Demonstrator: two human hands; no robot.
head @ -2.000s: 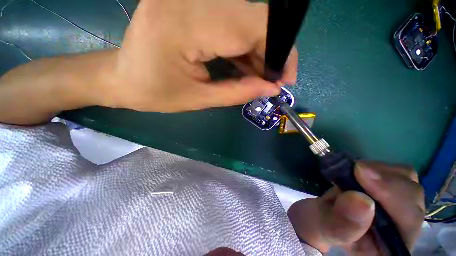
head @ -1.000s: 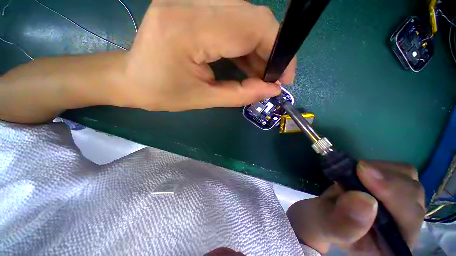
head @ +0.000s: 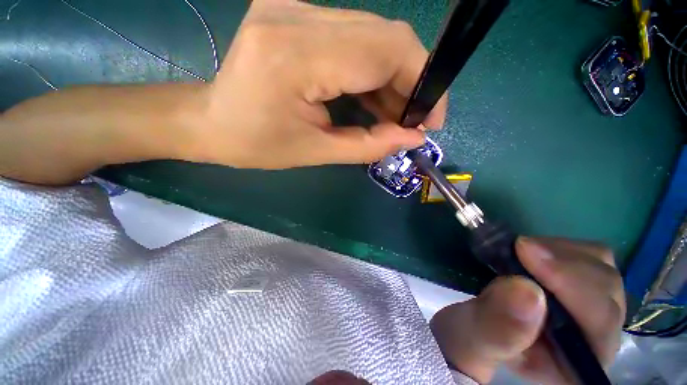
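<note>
A small rounded-square watch case (head: 386, 185) with a blue-purple circuit board lies open side up on the green mat. A silver battery (head: 447, 188) with yellow edges lies beside it, partly behind the iron. My left hand (head: 324, 90) holds black tweezers (head: 452, 64) over the case; its thumb and fingers are at the case's top edge and hide part of it. The tweezers' tips are hidden. My right hand (head: 531, 308) is closed on the black handle of a soldering iron (head: 468, 215). The iron's tip is over or on the board; contact cannot be told.
Another cased board (head: 616, 79) with a yellow strip lies at upper right, near dark coiled rings (head: 679, 64). A blue strip (head: 661, 225) and thin cables (head: 655, 322) are at the right. Thin wire (head: 135, 46) curls at upper left. The pale smock (head: 248, 316) borders the mat's near edge.
My left hand and the tweezers' upper part have shifted slightly right. My right hand and the iron's handle have moved slightly left. The case stays in nearly the same place.
</note>
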